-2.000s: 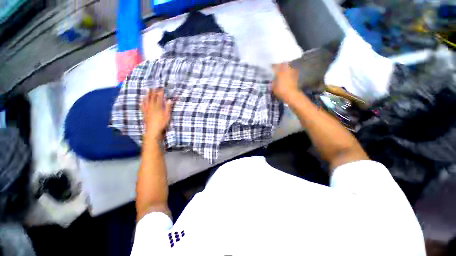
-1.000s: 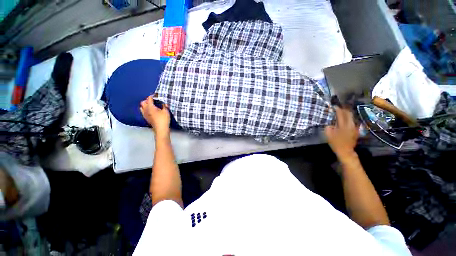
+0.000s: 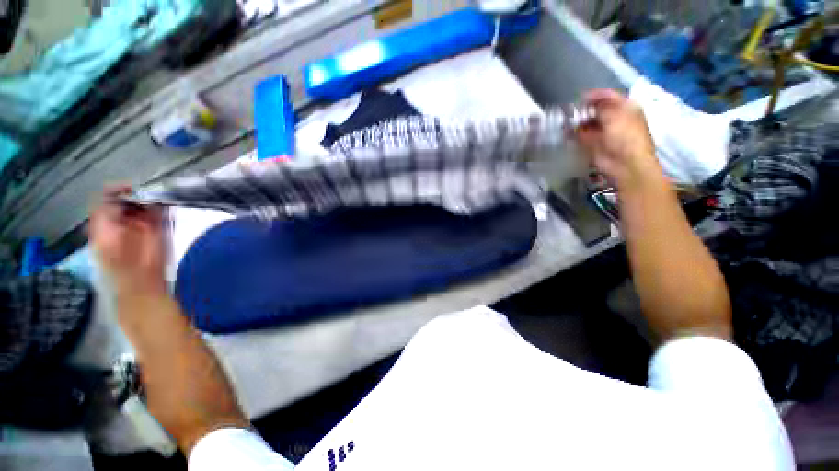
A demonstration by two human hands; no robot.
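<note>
A plaid garment [image 3: 368,175] is stretched between my two hands above the far side of the navy padded board [image 3: 368,262]. My left hand [image 3: 133,239] grips its left end, and my right hand [image 3: 618,138] grips its right end. The cloth and both hands are blurred by motion. A dark piece [image 3: 373,112] shows behind the plaid cloth on the white-covered table. The iron [image 3: 607,204] lies at the board's right, mostly hidden by my right forearm.
A long blue box [image 3: 405,55] lies behind the garment, with a shorter blue box [image 3: 273,115] to its left. A white cloth [image 3: 681,138] and dark plaid garments [image 3: 782,193] are at the right. More plaid cloth [image 3: 41,317] is at the left edge.
The garment has been lifted off the navy board and pulled taut, uncovering the board. My hands have moved wider apart and away from me. The camera view has also shifted.
</note>
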